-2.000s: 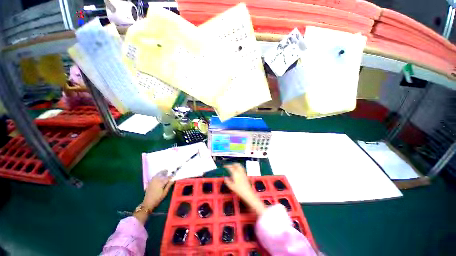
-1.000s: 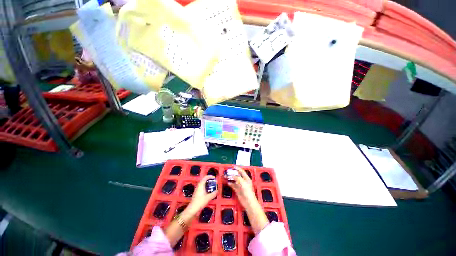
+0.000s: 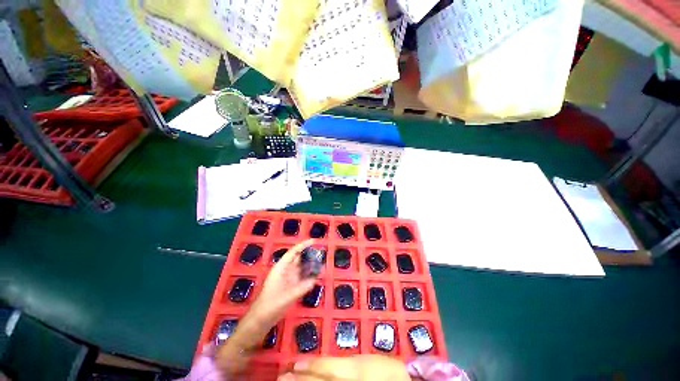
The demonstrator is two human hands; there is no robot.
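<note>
A red-orange compartment tray [image 3: 359, 278] lies in front of me, with one small black watch body in most pockets. My left hand [image 3: 279, 286] is over the tray's left middle, with a black watch body [image 3: 312, 260] between thumb and fingers. That unit looks blurred. My right hand [image 3: 347, 367] is low at the bottom edge, over the tray's near end. It is blurred and partly cut off; its fingers and anything in them cannot be made out. Some near units, such as one watch body [image 3: 384, 336], show bright reflections.
Behind the tray stand a test instrument [image 3: 349, 160], an open notebook [image 3: 231, 195] with a pen [image 3: 262, 184], a keypad [image 3: 280, 146] and a small fan [image 3: 233, 106]. A white board [image 3: 485, 212] and clipboard [image 3: 596, 216] lie right. Sample sheets [image 3: 344, 56] hang overhead. More trays [image 3: 45, 164] lie left.
My right hand has moved from the tray's far rows to the bottom edge. My left hand still has a watch body at its fingertips. The view has tilted down.
</note>
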